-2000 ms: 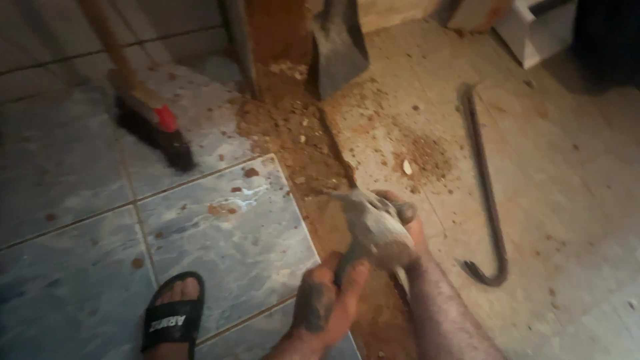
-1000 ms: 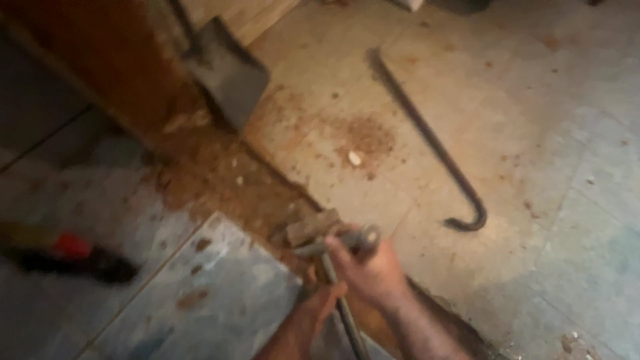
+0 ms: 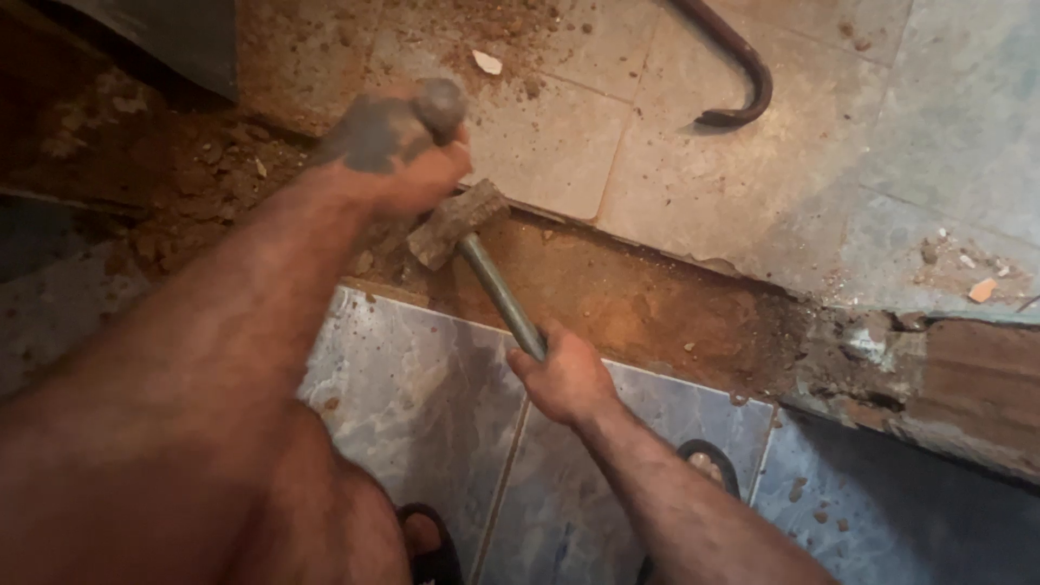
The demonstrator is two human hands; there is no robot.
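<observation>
My left hand (image 3: 398,150), blurred, is closed around a tool whose rounded grey end (image 3: 441,106) shows above the fist; the rest of that tool is hidden, so its kind is unclear. My right hand (image 3: 565,374) grips the lower handle of a club hammer (image 3: 500,292). The hammer's dusty, blocky head (image 3: 459,223) lies just below my left fist, over the dirt-filled channel (image 3: 642,301) between two tiled floors. A dark, hooked crowbar (image 3: 743,69) rests on the beige tiles at the upper right.
A grey shovel blade (image 3: 175,41) stands at the upper left beside loose rubble (image 3: 203,179). Broken masonry (image 3: 877,366) edges the channel at right. Tile chips (image 3: 981,290) lie near it. My sandalled feet (image 3: 431,540) are on the blue tiles below.
My hands were close together around the tools; they are now apart, the left one above the hammer head and the right one low on its handle. The view has shifted strongly.
</observation>
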